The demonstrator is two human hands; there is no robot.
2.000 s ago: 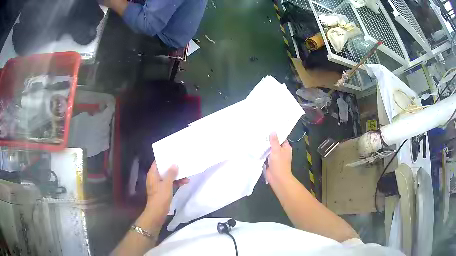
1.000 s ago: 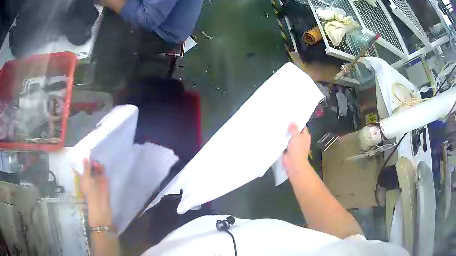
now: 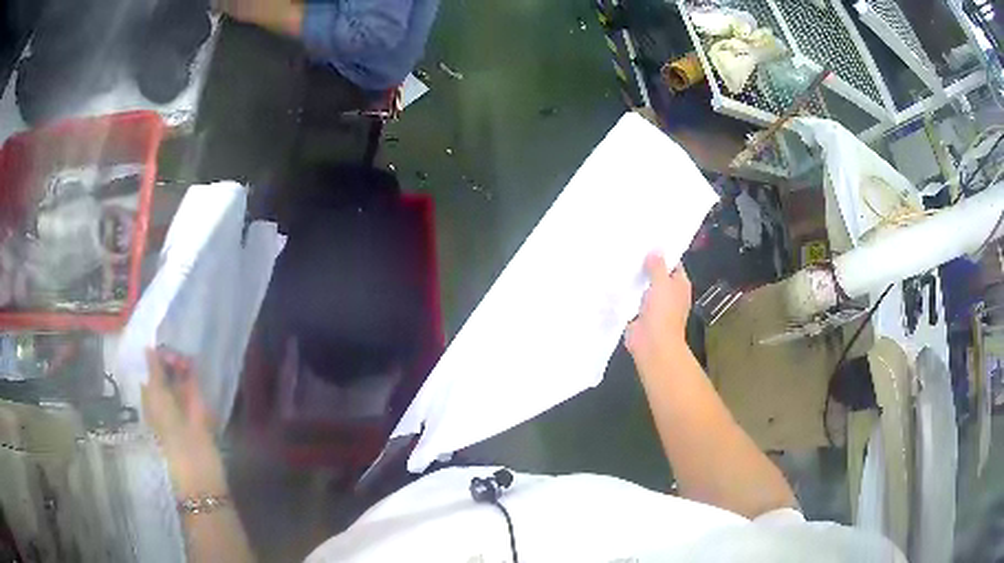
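Note:
My right hand (image 3: pixel 661 310) grips a long stack of white cut pieces (image 3: pixel 556 286) by its right edge, thumb on top. The stack slants from upper right down to my waist, with uneven lower ends. My left hand (image 3: pixel 182 401) holds a second bundle of white pieces (image 3: pixel 204 291) at the left, over the table's edge beside the red basket. The bundle stands tilted, folded, its sheets partly fanned. My left fingers are blurred and partly hidden. The two white stacks are apart.
A red plastic basket (image 3: pixel 141 220) with small items is at left. A red floor bin (image 3: pixel 432 264) holds dark cloth. A person's blue sleeve (image 3: pixel 369 39) is at the top. A wire-mesh rack (image 3: pixel 820 55) is upper right; white padded arms (image 3: pixel 919 247) are at right.
The single white stack has been parted into two. My left hand has carried its part left to the table's edge; my right hand has moved slightly right and up with the other part.

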